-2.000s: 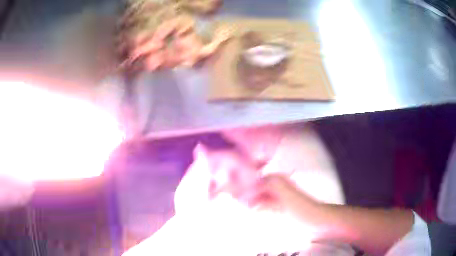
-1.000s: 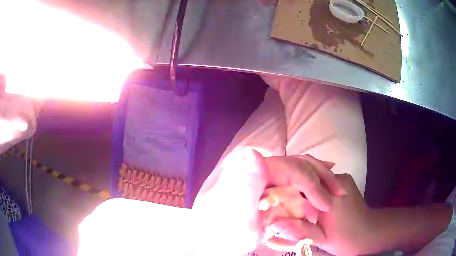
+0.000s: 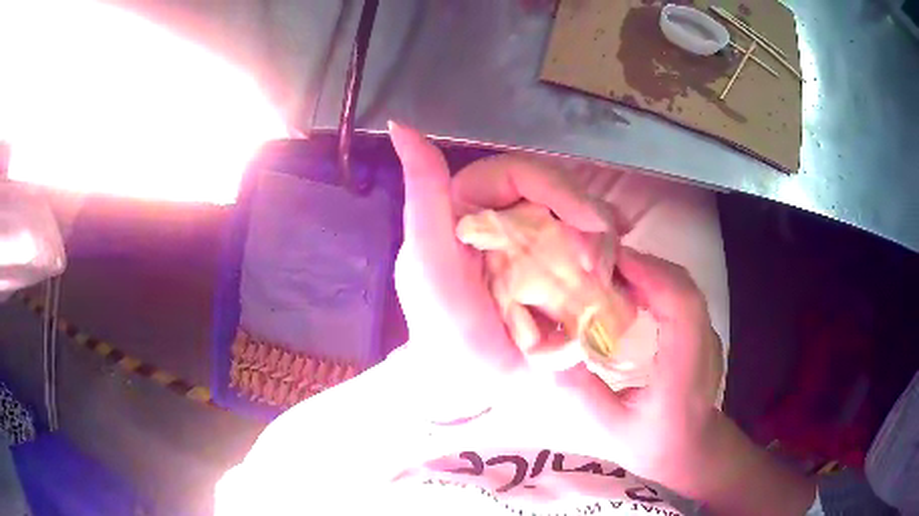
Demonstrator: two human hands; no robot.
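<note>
A tan-yellow figure body [image 3: 539, 264] with bent limbs is held between my two hands over my lap. My left hand [image 3: 443, 252] is on its left side, thumb or finger raised, partly washed out by glare. My right hand [image 3: 670, 333] wraps its right side, fingers over the top. A pale rounded part [image 3: 630, 353] shows at the figure's lower right end, within my right hand; whether it is joined to the body cannot be told.
Cardboard [image 3: 595, 60] with a dark wet stain, a white dish [image 3: 695, 30] and thin sticks [image 3: 751, 62] lie on the metal table [image 3: 453, 81]. A blue tray [image 3: 230, 302] with rows of tan pieces [image 3: 287, 371] is at left. A cable [image 3: 355, 91] hangs over the edge. Lamp glare [image 3: 121, 101] fills the upper left.
Both hands and the figure have risen from low over my lap towards the table edge. The fingers have spread and show more of the figure. The view has swung since the earliest frame.
</note>
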